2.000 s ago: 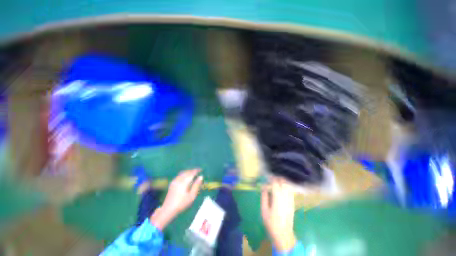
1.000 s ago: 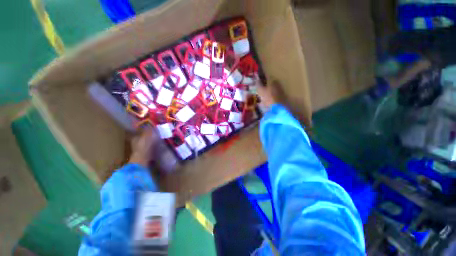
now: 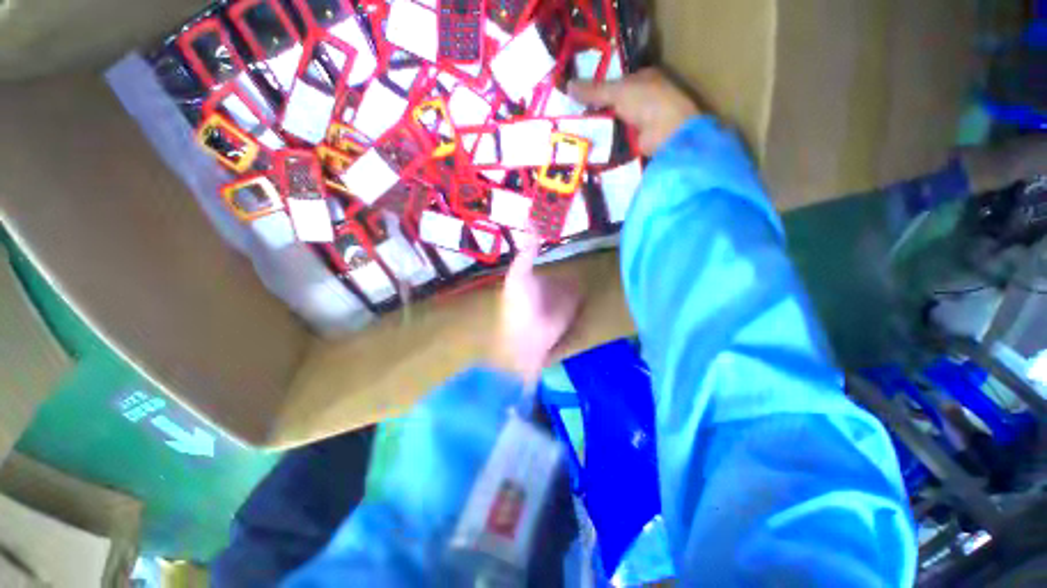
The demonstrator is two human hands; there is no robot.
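Note:
A black blister tray (image 3: 388, 301) lies in an open carton (image 3: 149, 247). Red front housings (image 3: 308, 106), many with white rectangles, lie in its pockets and in a loose heap on top. Several yellow-orange bezels (image 3: 227, 141) show among them. My right hand (image 3: 649, 106) is at the tray's right side, fingertips over the housings; whether it grips one is unclear. My left hand (image 3: 534, 308) is blurred at the tray's near edge, thumb apart from the fingers, fingertips by a red piece with a yellow-orange ring (image 3: 563, 163). I see nothing held in it.
A pale sheet (image 3: 172, 144) sticks out along the tray's left edge. A blue stool (image 3: 614, 442) stands below the carton. More cardboard (image 3: 69, 517) is at lower left on the green floor (image 3: 247, 471). Another person's forearm (image 3: 987, 172) and metal and blue objects show at right.
The tray and carton appear closer and higher in view. My left hand has moved from the tray's left corner to its near edge. My right hand now reaches over the housings.

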